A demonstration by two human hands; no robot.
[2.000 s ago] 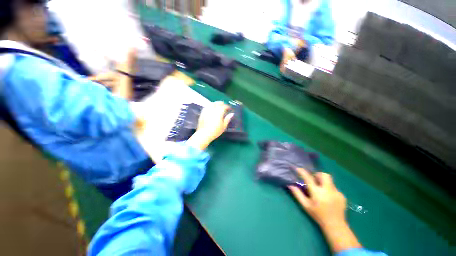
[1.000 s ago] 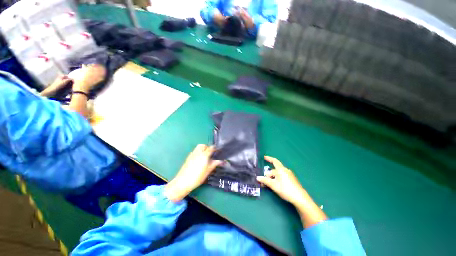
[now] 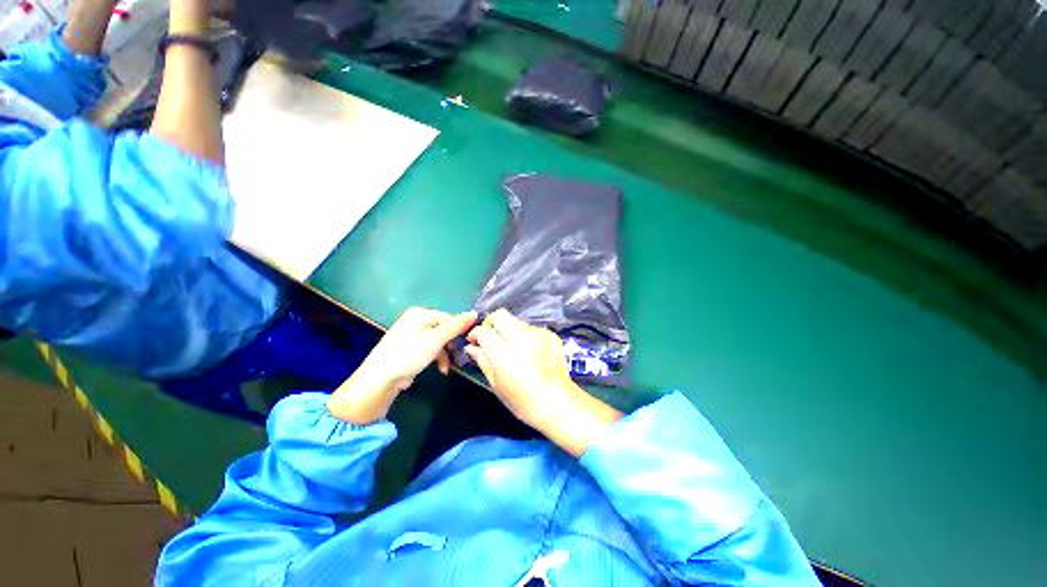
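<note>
A dark glossy poly mailer (image 3: 563, 252) lies on the green bench in front of me, its mouth end with pale print towards me. My left hand (image 3: 419, 350) and my right hand (image 3: 517, 361) meet at its near left corner by the bench edge. The fingers of both hands are closed on that corner. What lies between the fingertips is too small to tell. A plump packed parcel (image 3: 559, 96) lies beyond, on the darker green strip.
A person's blue sleeve (image 3: 115, 229) and bare forearm are close on the left. A pale board (image 3: 310, 161) lies on the bench before them, with dark bags (image 3: 419, 29) behind. Grey boxes (image 3: 850, 92) stand in rows at the back right.
My right hand has moved left across the mailer's near end to join my left hand at the corner. The neighbour's arm has reached further forward. The view has tilted downward.
</note>
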